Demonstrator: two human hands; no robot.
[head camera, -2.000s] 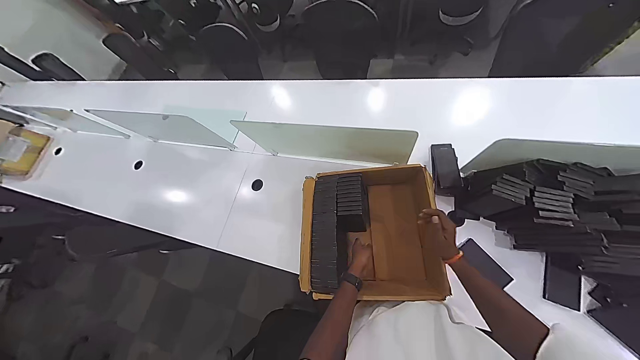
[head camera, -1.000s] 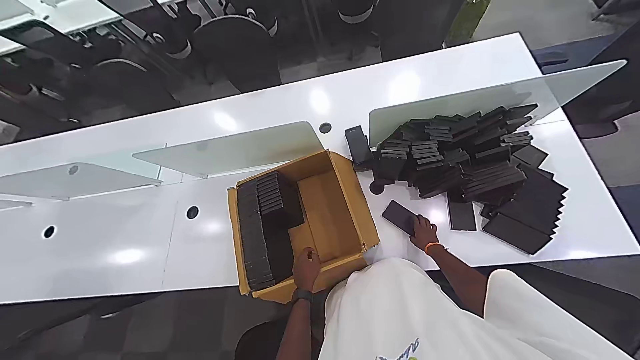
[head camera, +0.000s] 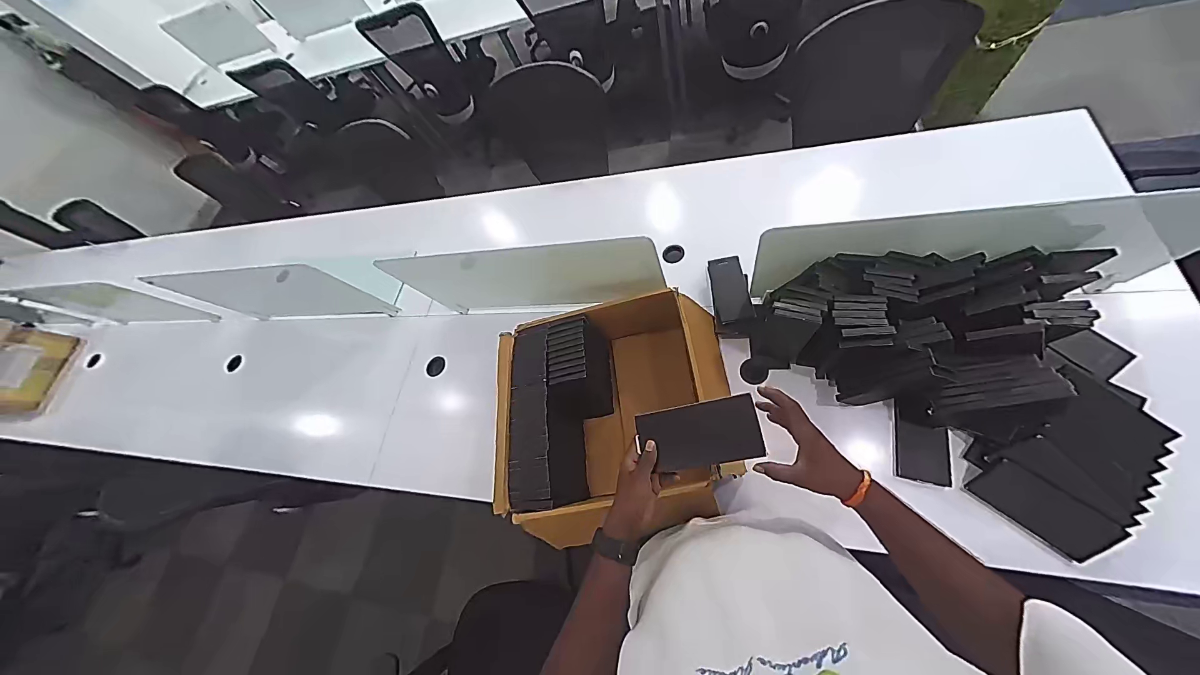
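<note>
My left hand (head camera: 639, 483) grips the near left end of a flat black rectangular box (head camera: 701, 432), held over the right part of an open cardboard box (head camera: 656, 361). My right hand (head camera: 808, 450) is just right of the black box, fingers spread and holding nothing; an orange band is on its wrist. Inside the cardboard box, black boxes stand packed in rows (head camera: 530, 422) along the left side, with a shorter row (head camera: 568, 352) at the back. To the right lies a large heap of similar black boxes (head camera: 998, 380).
Frosted glass dividers (head camera: 534, 274) stand along the white desk (head camera: 319, 375). A black box (head camera: 729, 292) rests near the carton's back right corner. Round cable holes (head camera: 436, 367) dot the desk. A yellowish package (head camera: 37, 370) lies at the far left; office chairs (head camera: 548, 117) stand beyond.
A second ago my right hand was on a flat black box lying on the desk; now a black box is in my left hand above the carton. The left hand has come up from inside the carton.
</note>
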